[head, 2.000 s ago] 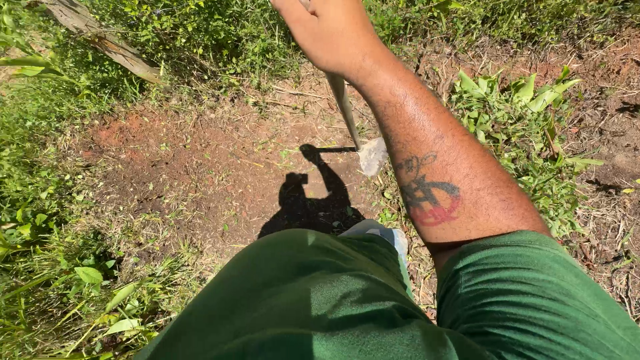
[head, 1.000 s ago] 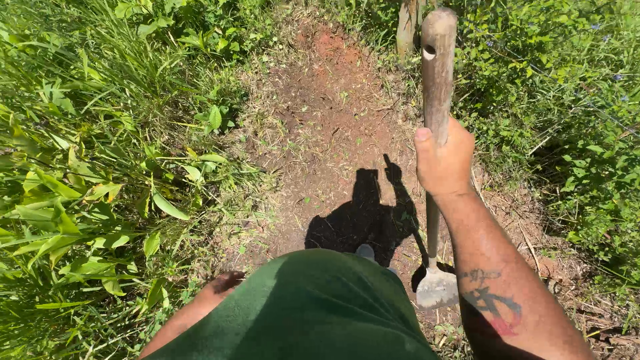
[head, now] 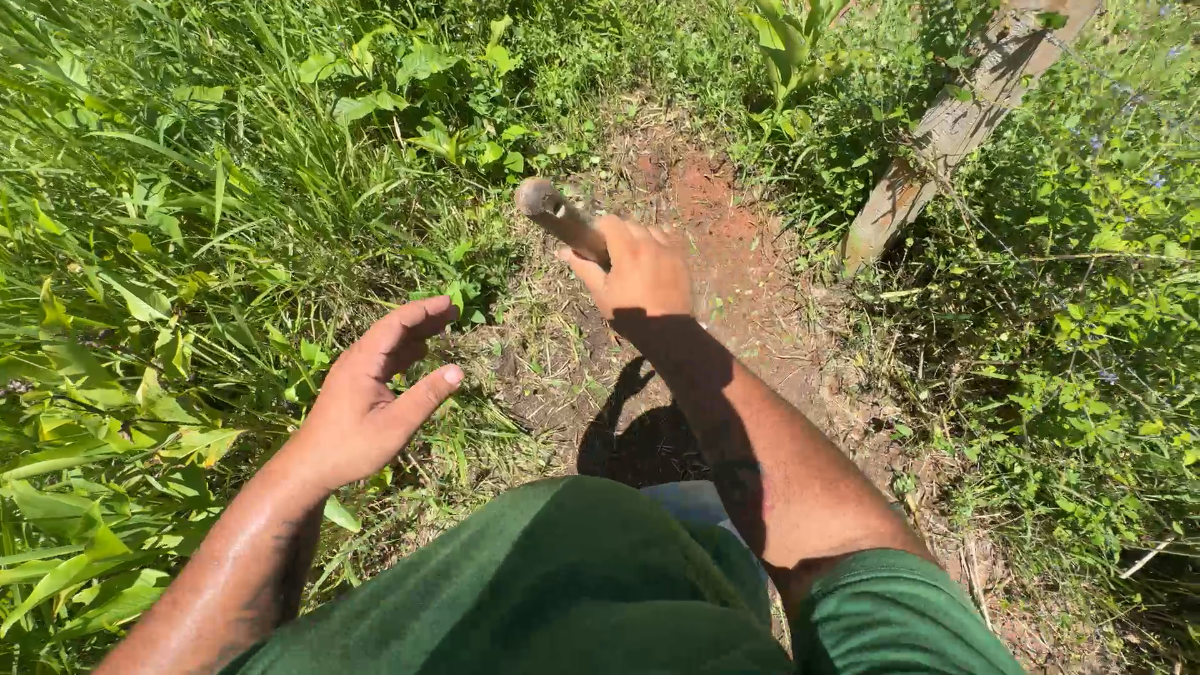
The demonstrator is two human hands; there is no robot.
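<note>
My right hand (head: 645,267) is closed around a wooden tool handle (head: 561,217), near its rounded top end, over the dirt path. The top of the handle points up and to the left, and a hole shows near its end. The rest of the shaft and the metal blade are hidden behind my hand and forearm. To the left, my left hand (head: 380,394) is held in the air with thumb and fingers apart, touching nothing, a short way from the handle's end.
A strip of bare reddish soil (head: 717,211) runs ahead between plants. Tall grass and broad-leaved weeds (head: 206,234) grow on the left. A weathered wooden post (head: 937,155) leans at the upper right among leafy growth, with thin wire or stems near it. My shadow (head: 647,441) falls on the soil.
My left hand has come up into view, open, from low beside my body. The handle, upright one second ago on the right, now tilts to the left. The view has turned.
</note>
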